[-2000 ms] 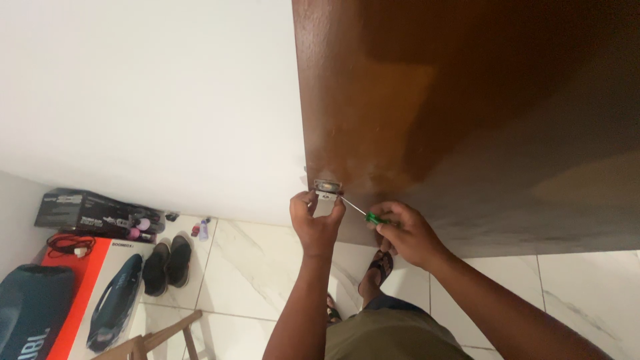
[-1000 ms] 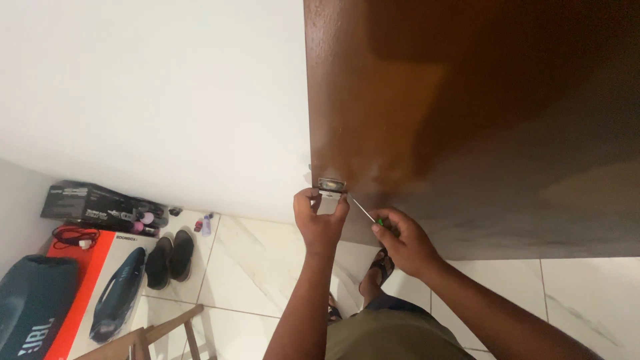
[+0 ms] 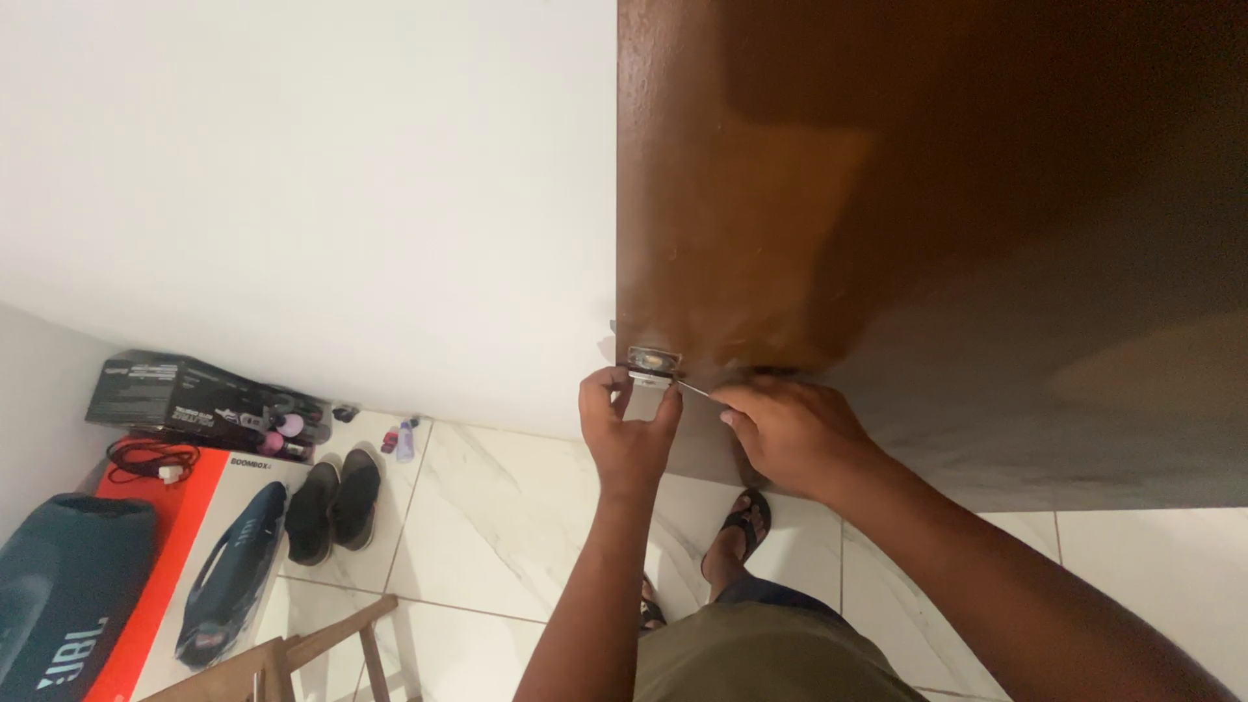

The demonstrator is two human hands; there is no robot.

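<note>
My left hand (image 3: 629, 424) pinches a small metal lock part (image 3: 651, 378) by its sides, at the left edge of a brown wooden door (image 3: 780, 214). Just above that part, a rectangular metal-framed fitting (image 3: 654, 359) is set in the door surface. My right hand (image 3: 795, 429) grips a screwdriver, whose handle is hidden by the fingers. The thin metal shaft of the screwdriver (image 3: 694, 389) points left, its tip at the right side of the lock part. Whether the tip sits in a screw cannot be told.
A white wall (image 3: 322, 195) adjoins the door. At lower left are a blue JBL speaker (image 3: 83, 585), a speaker box (image 3: 214, 546), a black box (image 3: 185, 395), a cable (image 3: 146, 458), dark shoes (image 3: 333, 507) and a wooden frame (image 3: 331, 634). My sandalled foot (image 3: 746, 526) is below the door.
The screwdriver, held away from the part one second ago, now has its tip against or close to the part's right side. My right hand has moved left and up; its green handle is now covered.
</note>
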